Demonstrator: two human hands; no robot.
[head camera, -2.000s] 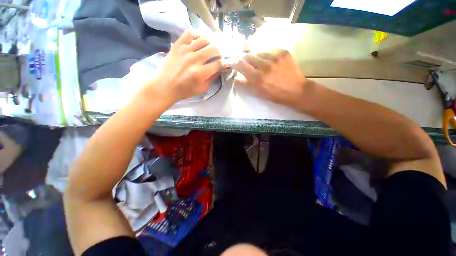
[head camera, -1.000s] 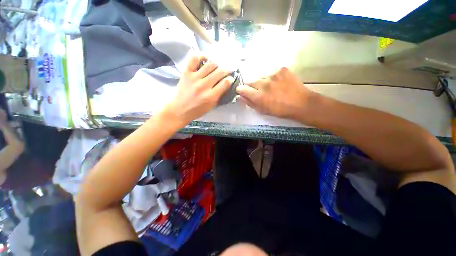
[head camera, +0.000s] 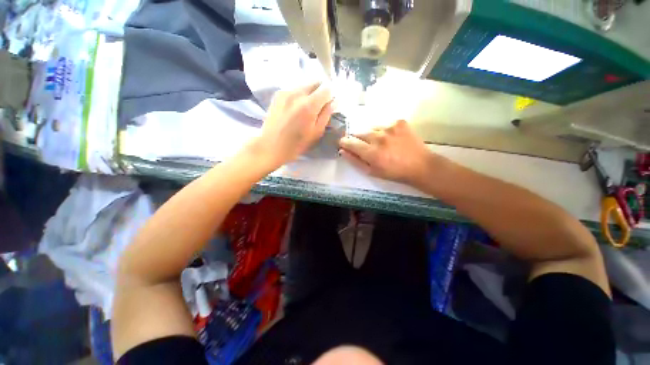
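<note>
My left hand lies on cloth just left of the presser foot area, which is washed out by the lamp. A small dark grey piece shows between my hands, its near edge toward the table front; my left fingers press on it. My right hand pinches the right edge of this piece with thumb and finger. Light grey cloth and dark grey cloth lie draped to the left.
The machine's green control panel stands upper right. Orange-handled scissors and red-handled ones lie at the right table edge. A plastic bag lies left. Below are a red bag, pale cloth and a blue crate.
The view has shifted, showing more of the machine head and scissors. My hands have moved slightly nearer the table front, and more of the small dark grey piece shows between them.
</note>
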